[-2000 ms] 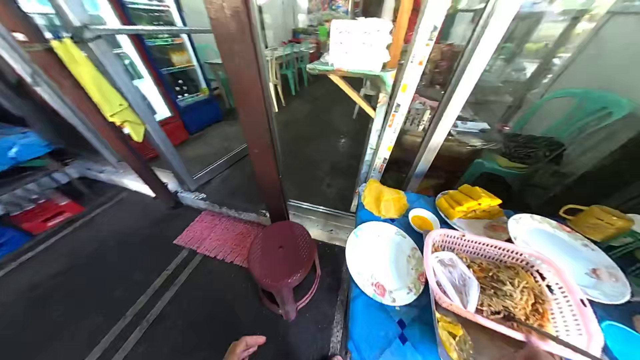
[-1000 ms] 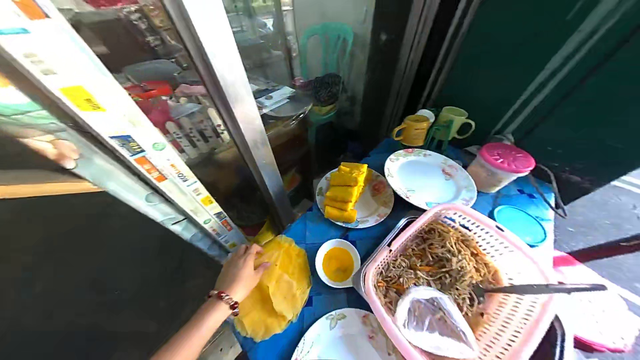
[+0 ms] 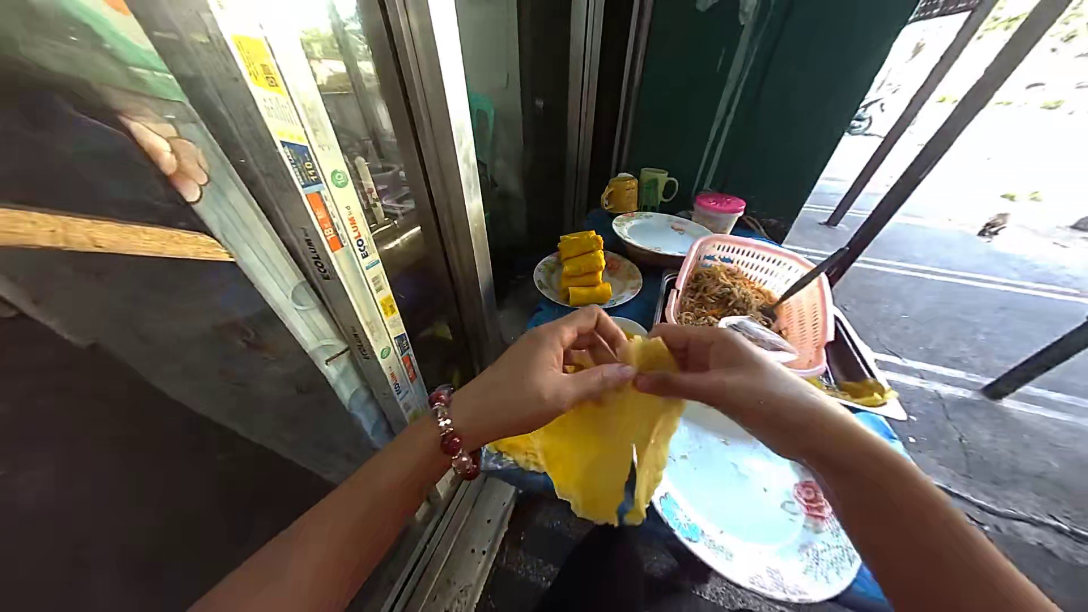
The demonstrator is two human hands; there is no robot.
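Observation:
My left hand [image 3: 565, 370], with a beaded bracelet on its wrist, and my right hand [image 3: 722, 365] pinch thin yellow wrapper sheets [image 3: 603, 450] between fingers and thumbs. The sheets hang down and part at a slit on the right. More wrappers [image 3: 520, 452] lie behind them at the table's left edge. A floral plate [image 3: 748, 510] sits below my right hand. Beyond my hands, a small white bowl [image 3: 627, 325] is mostly hidden, and yellow rolls [image 3: 583, 263] are stacked on a plate [image 3: 623, 279]. A pink basket [image 3: 807, 314] holds noodles with shredded vegetables [image 3: 722, 293], a plastic bag [image 3: 759, 333] and a dark utensil handle [image 3: 813, 276].
Behind stand another floral plate [image 3: 659, 231], a yellow mug [image 3: 620, 194], a green mug [image 3: 656, 189] and a tub with a pink lid [image 3: 718, 211]. A metal-framed glass door [image 3: 459, 170] rises close on the left. Dark metal poles [image 3: 943, 144] slant at the right.
My left hand, on the wrapper pile a second ago, now holds sheets up in front of me. My right hand has come into view and grips them too. The view has shifted.

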